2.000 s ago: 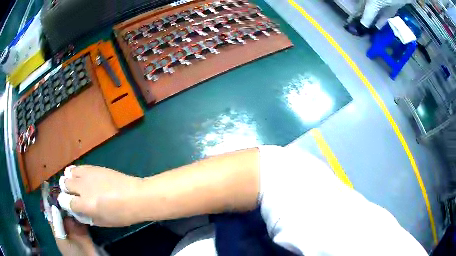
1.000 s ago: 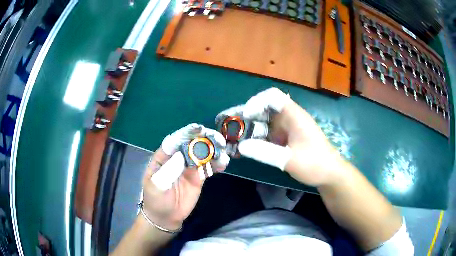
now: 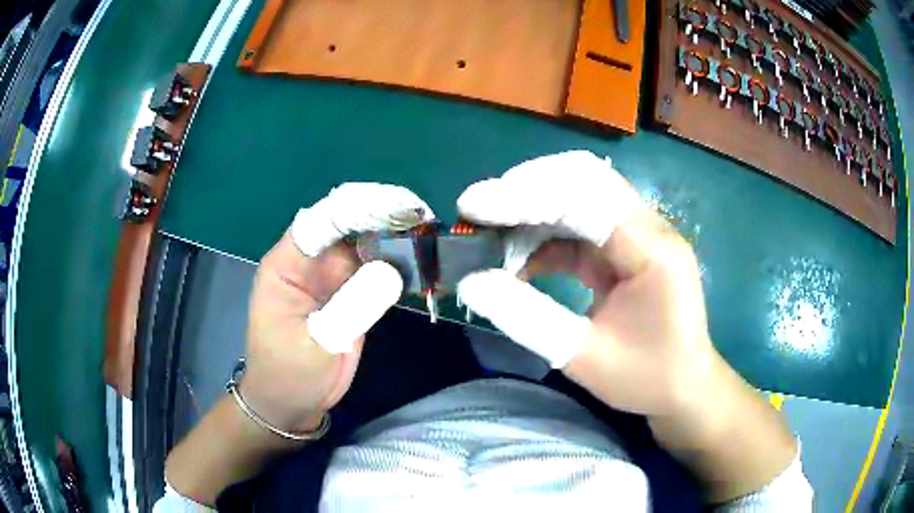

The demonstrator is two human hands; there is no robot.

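Observation:
My left hand [image 3: 326,276], with white finger covers, holds a grey core half [image 3: 399,257] edge-on between thumb and fingers; an orange-red coil edge shows on its right side. My right hand [image 3: 591,271], also with white covers, holds another grey core half [image 3: 473,257] with copper stripes at its top. The two pieces face each other side by side at the middle of the view, very close; whether they touch is hard to tell. Silver legs point down below both.
An orange assembly tray [image 3: 401,50] lies at the top, with an orange end bar [image 3: 601,75] and a dark slim tool [image 3: 621,18]. A brown tray [image 3: 762,140] of coiled cores stands at right. A narrow carrier strip [image 3: 128,291] at left bears several closed units.
Both pieces have turned from coil faces showing to edge-on and have come together between my hands. The view has shifted, so the trays sit higher and the strip further left.

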